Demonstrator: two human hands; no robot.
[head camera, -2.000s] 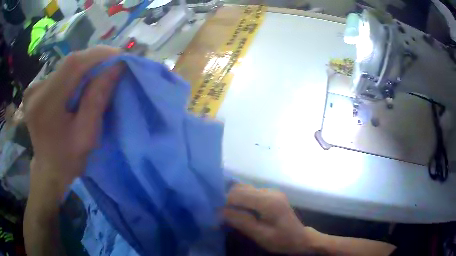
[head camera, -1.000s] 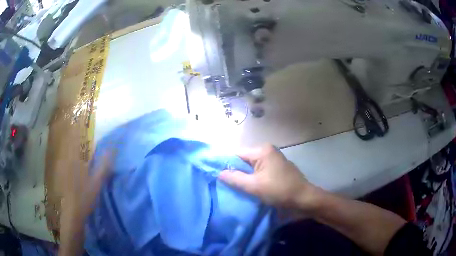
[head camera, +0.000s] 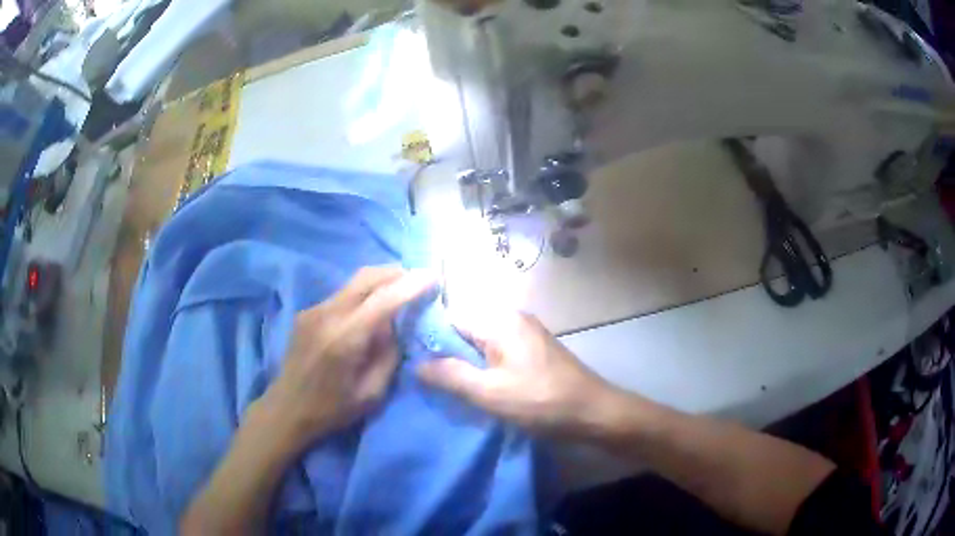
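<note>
The light blue garment (head camera: 251, 272) lies spread over the table left of the needle and hangs over the front edge. My left hand (head camera: 351, 340) holds its edge, fingertips just left of the lamp glare. My right hand (head camera: 524, 377) pinches a folded edge (head camera: 431, 327) between thumb and fingers, close to my left fingertips. The presser foot and needle (head camera: 501, 243) stand just beyond the hands, with the fabric edge beside them on the left. Glare hides the exact fabric edge there.
The off-white sewing machine head (head camera: 670, 73) spans the top. Black-handled scissors (head camera: 796, 257) lie right of the needle. Brown-and-yellow tape (head camera: 215, 136) runs along the table's left. A small metal fitting (head camera: 909, 243) sits at the right end. Patterned cloth (head camera: 922, 450) is at lower right.
My left hand has moved right onto the garment's edge beside my right hand. The garment has been spread further back and left, covering more tape. The right hand still pinches the cloth.
</note>
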